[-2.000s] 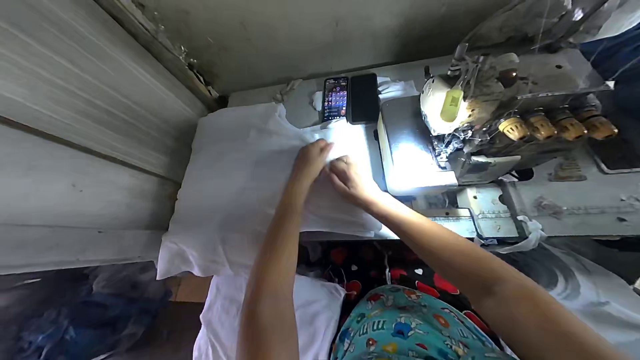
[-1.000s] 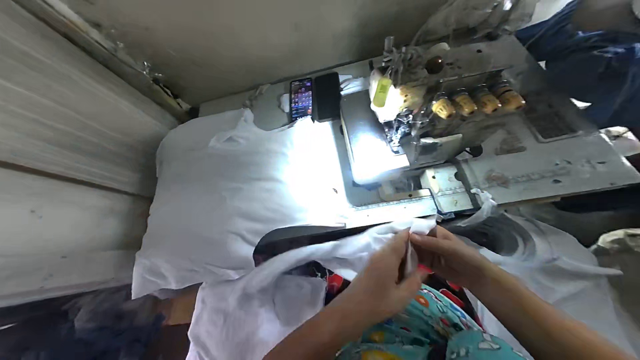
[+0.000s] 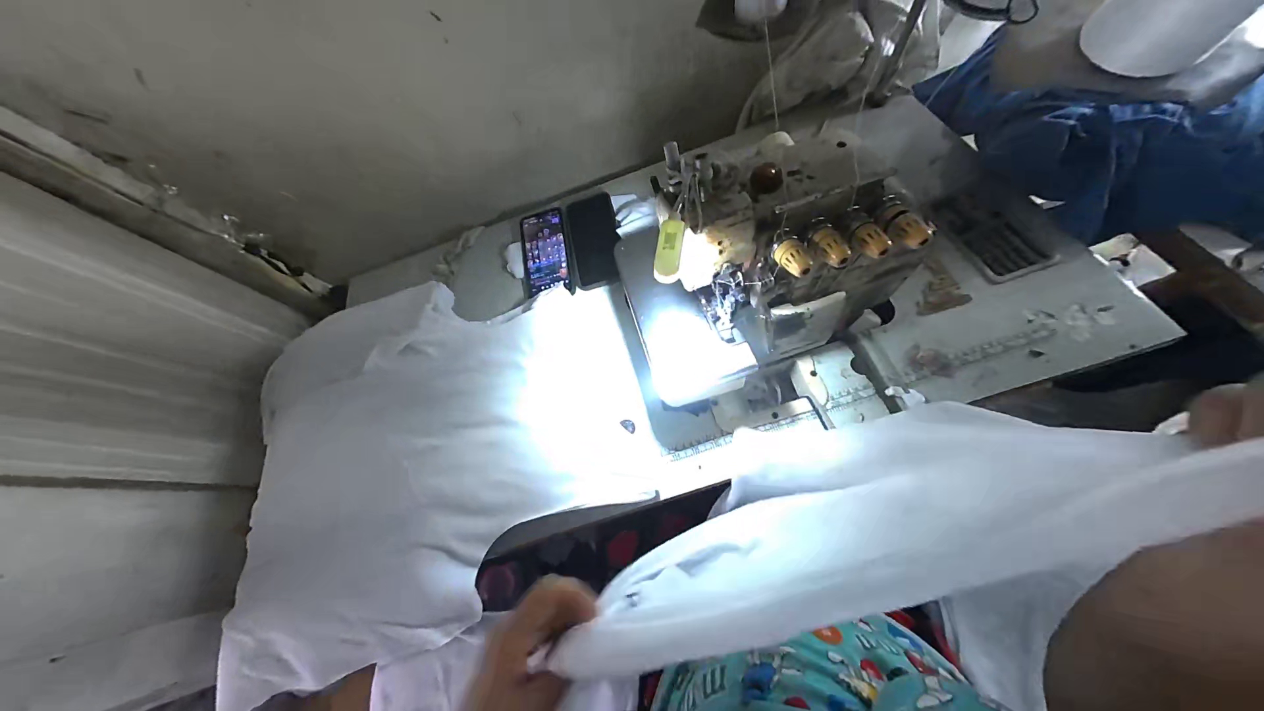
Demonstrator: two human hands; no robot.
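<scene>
A long piece of white fabric is stretched across my lap. My left hand grips its left end at the bottom middle of the view, blurred by motion. At the right edge my right hand, partly cut off, holds the other end. Behind the fabric stands an overlock sewing machine with a lit needle area and several yellow tension dials. More white fabric lies in a pile on the table's left part and hangs over its front edge.
A phone with a lit screen and a dark phone or case lie behind the pile. The grey table extends right of the machine. A wall borders the back and left. Blue denim is at the upper right.
My hands were close together on the fabric; now they are far apart, left hand to the left and right hand to the right, with the fabric stretched between them. The view has shifted.
</scene>
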